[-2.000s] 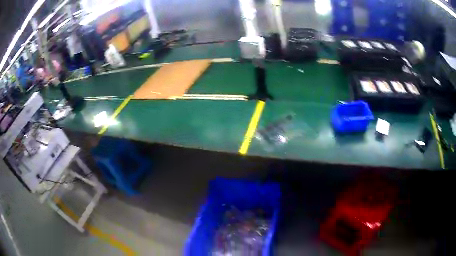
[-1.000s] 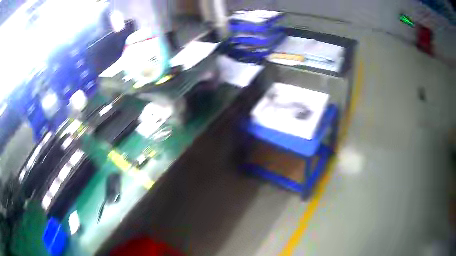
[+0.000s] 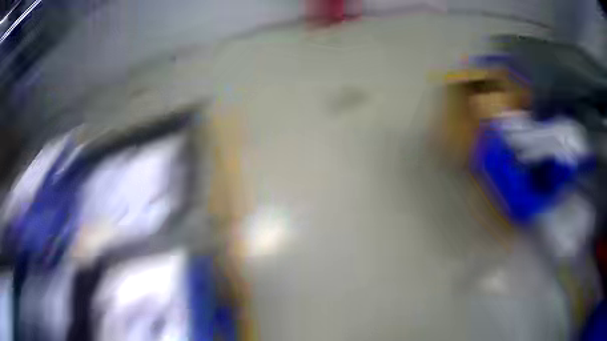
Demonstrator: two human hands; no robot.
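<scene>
Neither of my hands is in view. The frame is strongly blurred. At the left, white papers [image 3: 136, 190] lie on a dark-edged desk [image 3: 193, 126]. Below them at the lower left is a white surface [image 3: 143, 296] with a blue side [image 3: 207, 300], its contents too blurred to tell. A blue file tray rack [image 3: 43, 216] shows at the far left.
A grey floor with a yellow line [image 3: 229, 193] runs beside the desk. At the right stand a brown carton [image 3: 459, 116] and a blue tote [image 3: 502, 173] with whitish contents. A red object [image 3: 333, 10] is at the top edge.
The view has swung right from the green bench, past the desk, to the floor. The bench has left the picture; the carton and blue tote have come in at the right.
</scene>
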